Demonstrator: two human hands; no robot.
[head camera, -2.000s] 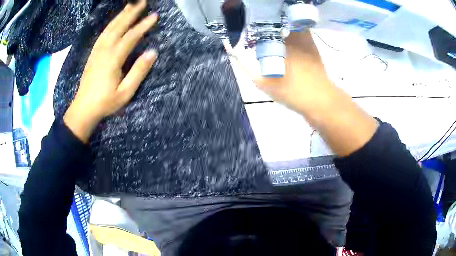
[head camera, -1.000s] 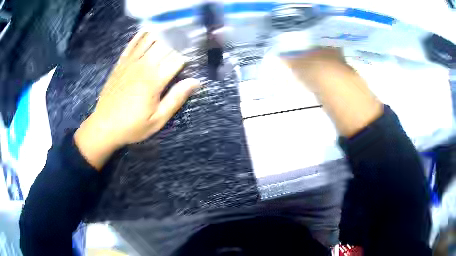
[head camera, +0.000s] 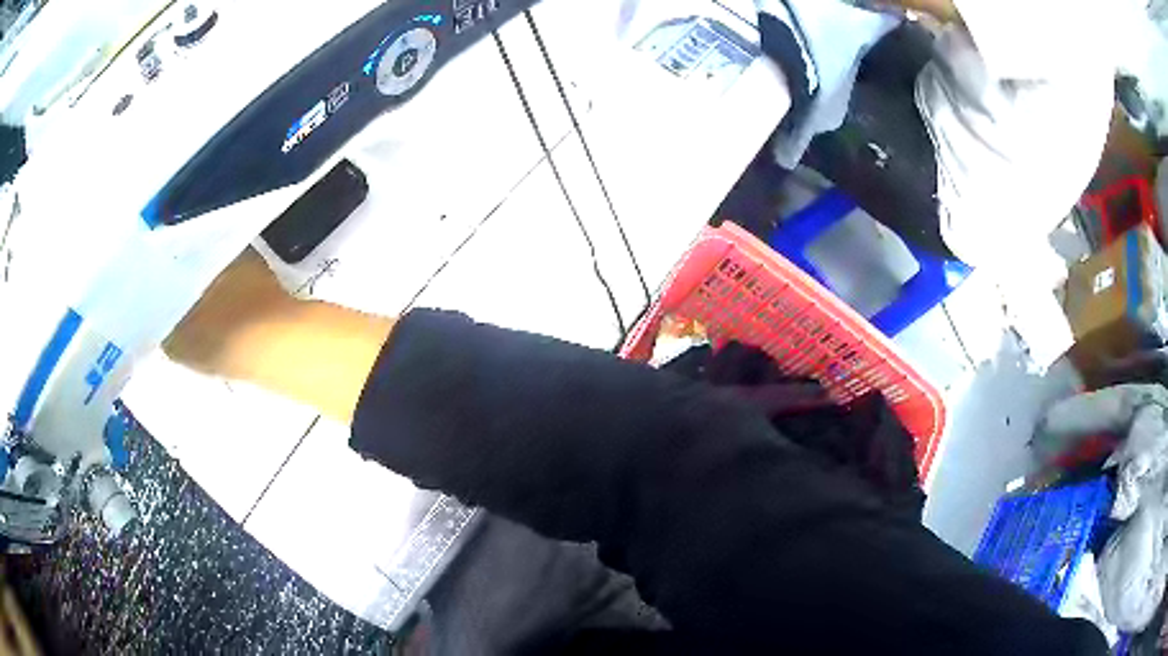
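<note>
My right hand (head camera: 228, 315) reaches across the machine bed. Its fingers are hidden at the white sewing machine head (head camera: 96, 276), so any hold cannot be seen. A flat black phone-like rectangle (head camera: 314, 212) lies just beyond the hand. Black speckled fabric (head camera: 192, 564) covers the lower left, beside the small metal parts and pale knobs of the needle area (head camera: 64, 497). My left hand cannot be made out; only a brownish blur shows at the lower left corner.
A red plastic basket (head camera: 820, 333) with dark pieces stands right of the table. A blue basket (head camera: 1044, 538) is at the lower right. A person in white (head camera: 1025, 141) is at the upper right. Dark cords (head camera: 557, 167) cross the white table.
The view has swung to the right, bringing in the control panel, phone-like rectangle and red basket. My left hand has left the fabric in view. My right hand now lies at the machine head's far side.
</note>
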